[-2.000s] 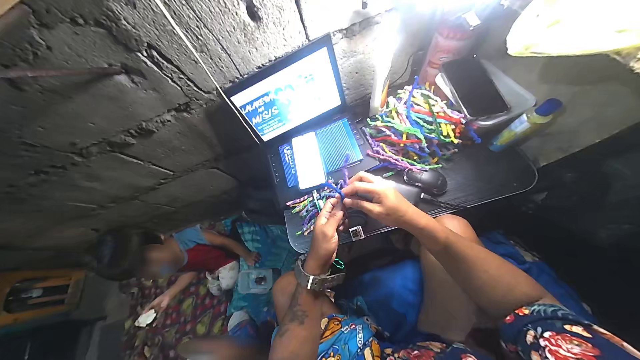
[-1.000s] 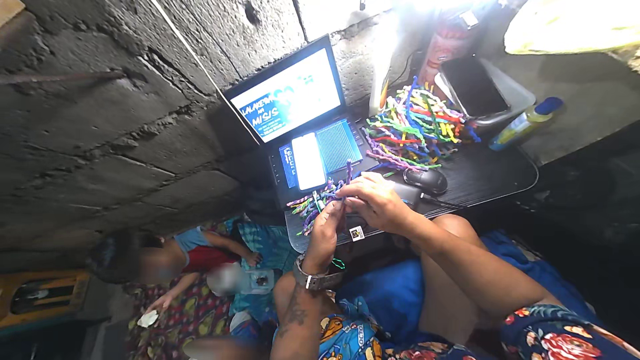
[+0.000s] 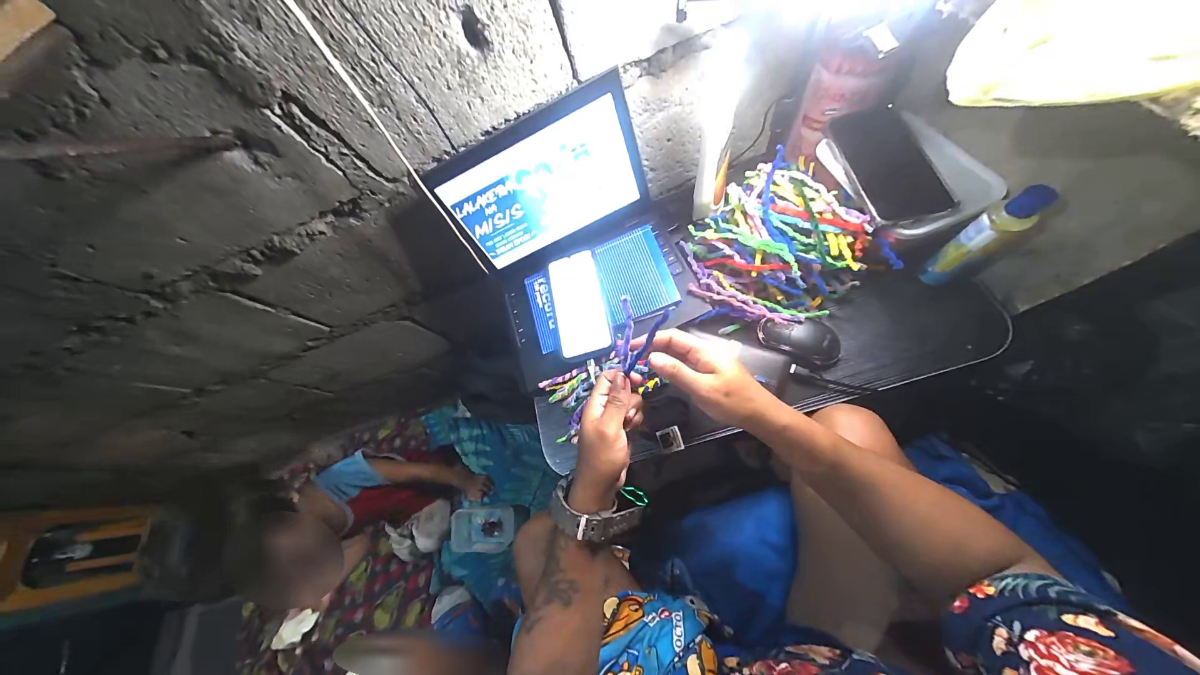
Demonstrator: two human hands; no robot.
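My left hand, with a watch on its wrist, pinches the lower end of dark blue and purple fuzzy twisted strands between thumb and fingers. My right hand is just right of them, its fingertips close to the strands; whether it grips one I cannot tell. Beneath and beside my left hand lies a small bunch of multicoloured twisted strands. A larger heap of colourful fuzzy strands sits farther back on the black table.
An open laptop bears a lit phone and a blue ridged pad. Nearby are a mouse, a plastic tub with a dark phone, and a bottle. Another person is at the lower left.
My right hand has drawn back slightly from my left, and the blue and purple strands now stand up in view between them. The other person has leaned lower.
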